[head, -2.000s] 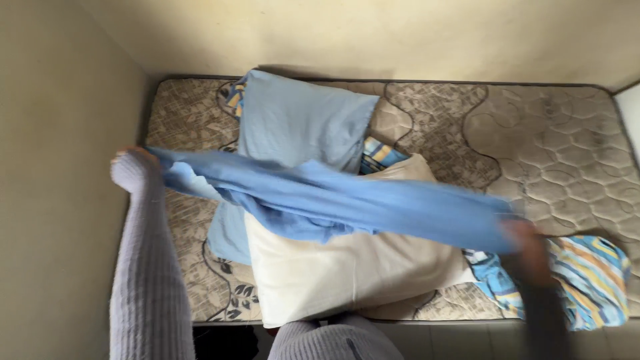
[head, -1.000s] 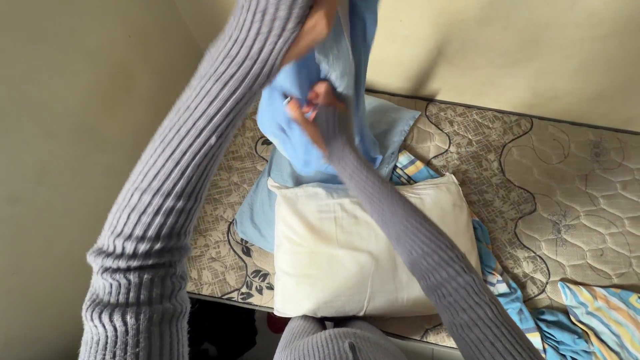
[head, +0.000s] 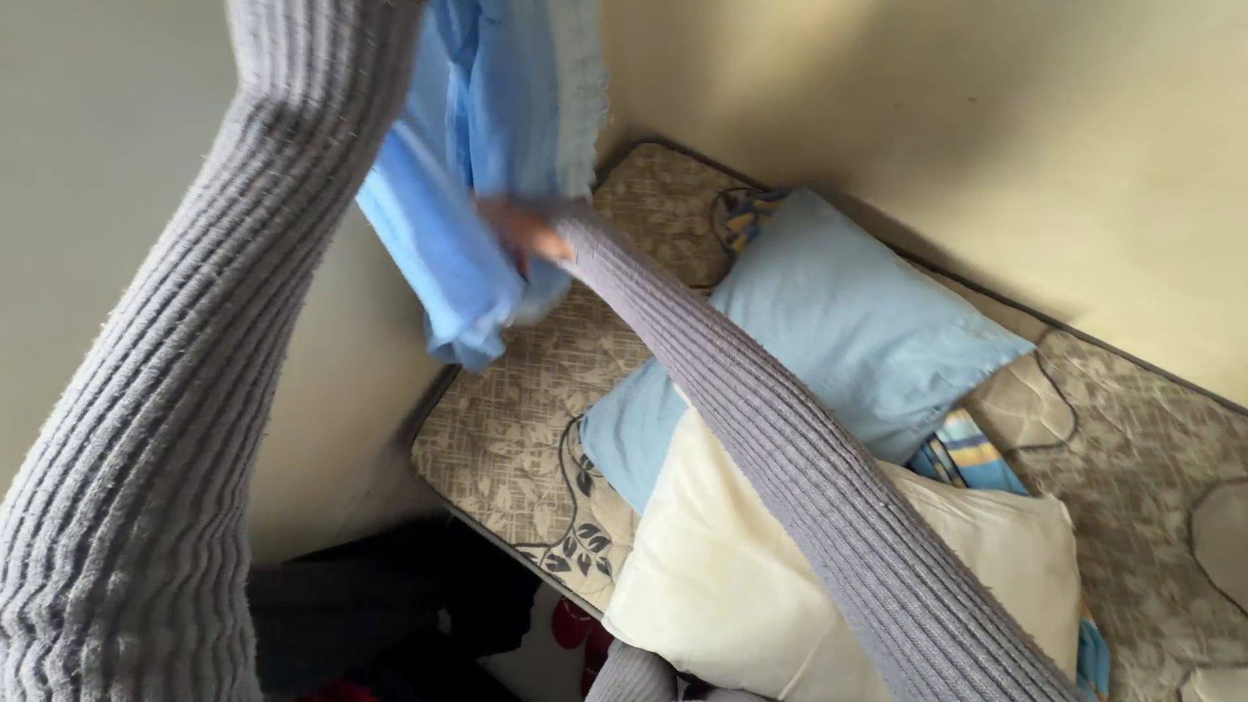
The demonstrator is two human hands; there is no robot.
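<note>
A light blue cloth [head: 439,234] hangs from above the top edge of the view, at upper left, with a frayed-looking pale edge on its right side. My left arm, in a grey ribbed sleeve, rises up the left side; its hand is out of view beyond the top edge. My right hand [head: 526,229], blurred, is against the cloth's right part, and part of its fingers is hidden in the folds. Whether they grip the cloth cannot be made out. Below and to the right lie a light blue pillow [head: 848,312] and a cream pillow [head: 741,575].
The patterned mattress [head: 507,429] lies along a cream wall [head: 975,127]. Striped blue and yellow cloth [head: 965,453] shows from beneath the pillows. Dark cloth [head: 361,604] lies at the lower left, beside the mattress.
The blue cloth was stretched sideways between both hands two seconds ago; now it hangs down at upper left. My left hand has risen out of view. The view has turned left.
</note>
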